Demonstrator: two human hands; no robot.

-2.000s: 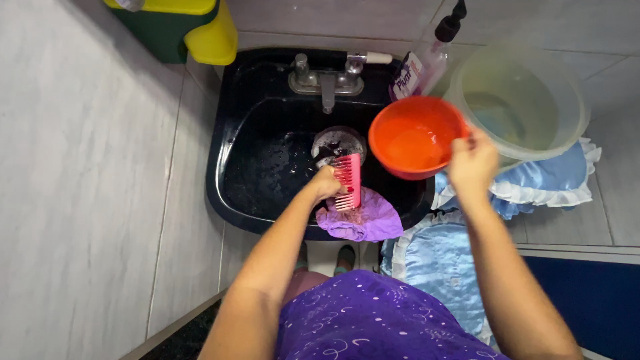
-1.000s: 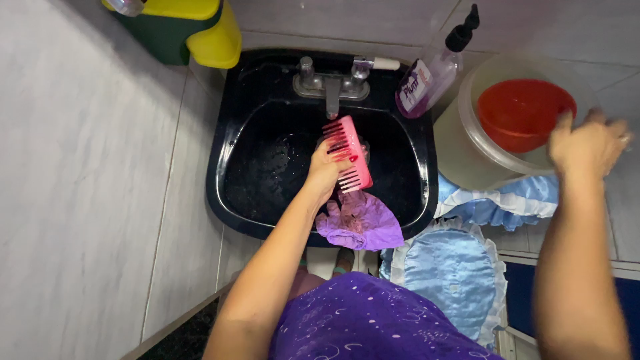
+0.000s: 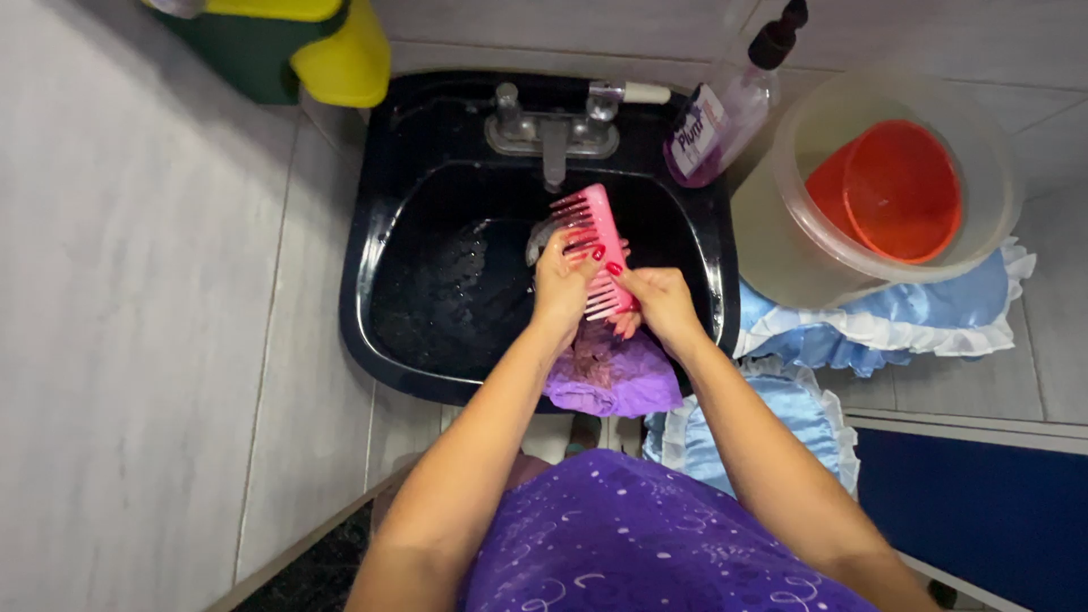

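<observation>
Over the black sink (image 3: 425,331) my left hand (image 3: 563,285) and my right hand (image 3: 663,304) both grip a pink wide-tooth comb (image 3: 605,229), its teeth toward the left. My thumbs lie on its face, and fingers show past its right edge. Just below the hands a purple cloth (image 3: 616,389), with brownish strands that look like hair on it, lies over the sink's front rim. Behind the comb, a clear object in the basin is mostly hidden. A red plastic bowl (image 3: 903,191) rests tilted inside a translucent bucket (image 3: 790,229) on the right.
A chrome faucet (image 3: 554,149) stands at the sink's back. Beside it, on the back right corner, is a pump bottle (image 3: 722,127) of purple liquid. Blue satin covers with white ruffles (image 3: 926,314) lie under the bucket. A green and yellow bin (image 3: 340,64) is at upper left.
My right hand held the red bowl over the sink's right side; the bowl went into the bucket and was let go. That hand has since come left onto the comb, which my left hand kept holding.
</observation>
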